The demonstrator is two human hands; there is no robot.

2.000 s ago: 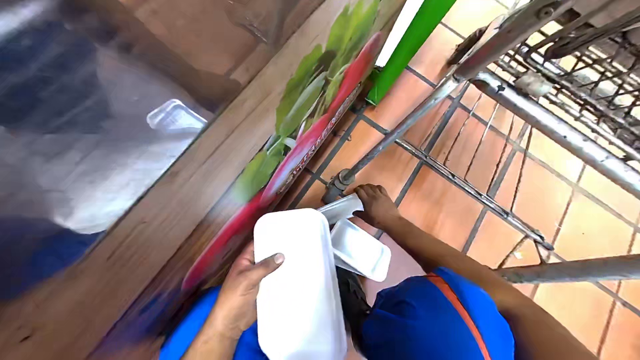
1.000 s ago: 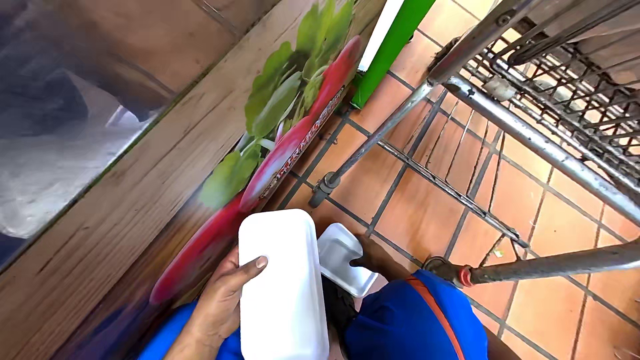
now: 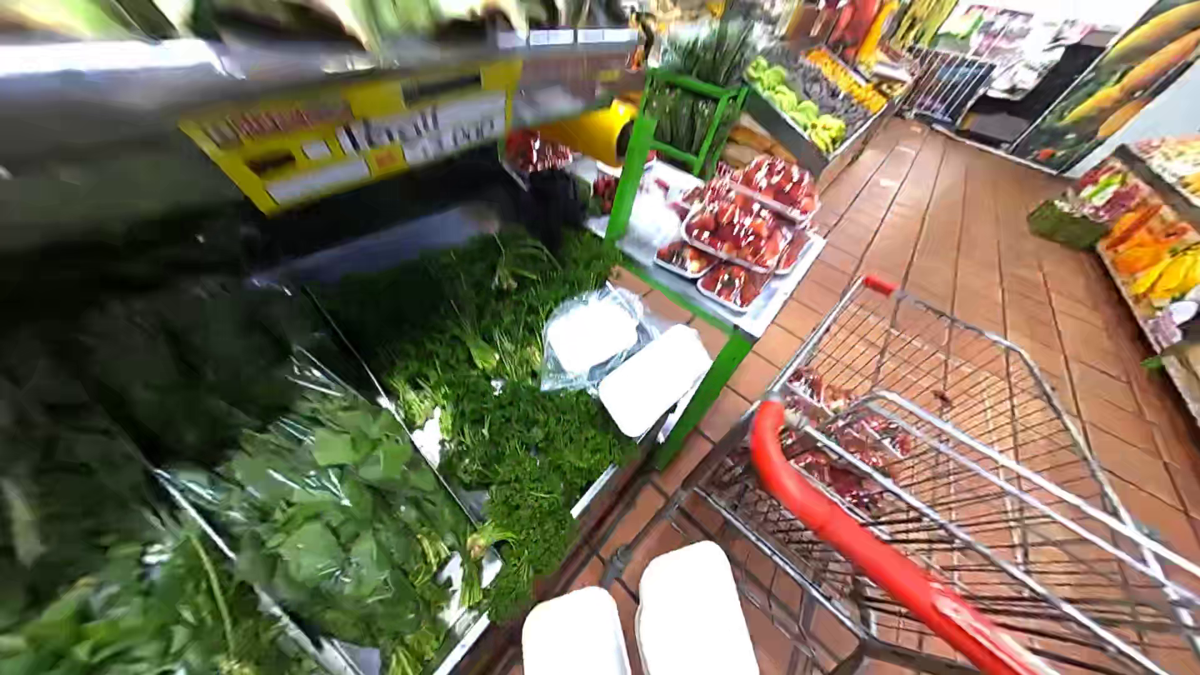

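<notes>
Two white foam trays or tray stacks, one on the left [image 3: 577, 637] and one on the right [image 3: 696, 614], rise side by side from the bottom edge, a narrow gap between them. Neither my left hand nor my right hand shows, so what holds them is hidden below the frame. Farther ahead, another white foam tray stack [image 3: 654, 380] lies tilted beside a green metal stand [image 3: 708, 394]. Touching it is a clear plastic bag with white trays inside [image 3: 592, 336], resting over the parsley [image 3: 534, 459].
A wire shopping cart [image 3: 1012, 487] with a red handle [image 3: 844, 525] stands close on the right, red packs [image 3: 853, 450] inside. Wrapped trays of red produce [image 3: 741, 230] are piled on the stand. Leafy greens [image 3: 337, 525] fill the display at left, under a shelf [image 3: 309, 75].
The view has swung up and ahead by a large amount. Both hands, seen holding white trays before, are out of view. Two white tray ends now stand side by side.
</notes>
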